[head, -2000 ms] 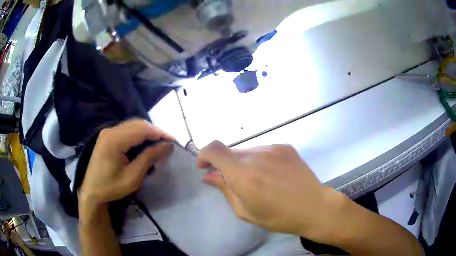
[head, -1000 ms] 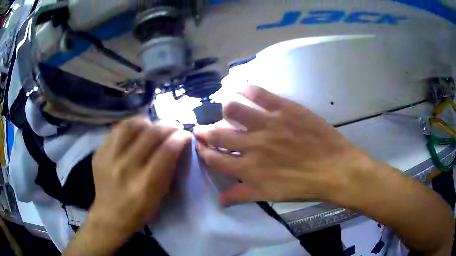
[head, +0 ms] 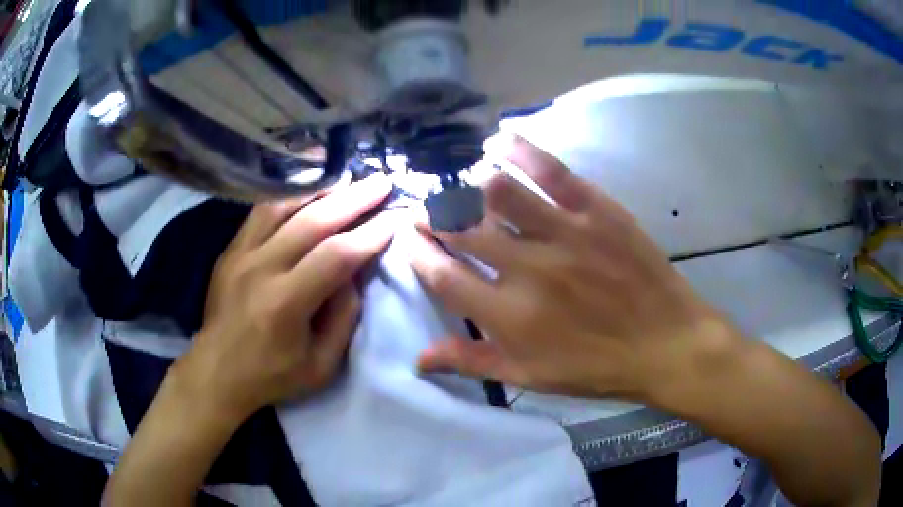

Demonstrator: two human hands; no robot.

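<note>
The white fabric [head: 436, 421] runs from under the lit presser foot and needle area [head: 396, 178] down over the table's front edge. My left hand [head: 287, 287] holds it left of the foot, fingertips close to the needle area and thumb bent under. My right hand [head: 564, 287] lies spread right of the foot, its index fingertip and thumb touching the fabric's right side. The dark grey tab [head: 455, 209] sits between the hands. Black fabric [head: 158, 262] joined to white pieces lies bunched left of my left hand. The needle tip is lost in glare.
The white machine head with blue "JACK" lettering [head: 728, 42] spans the top. A curved shiny guard [head: 163, 149] is at upper left. Scissors with yellow and green handles [head: 876, 307] lie at the far right. A measuring tape [head: 644, 436] runs along the table's front edge.
Both hands and the fabric moved from the table's front up to the presser foot. Since one second ago, my left fingertips are closer to the foot and my right fingers are more spread.
</note>
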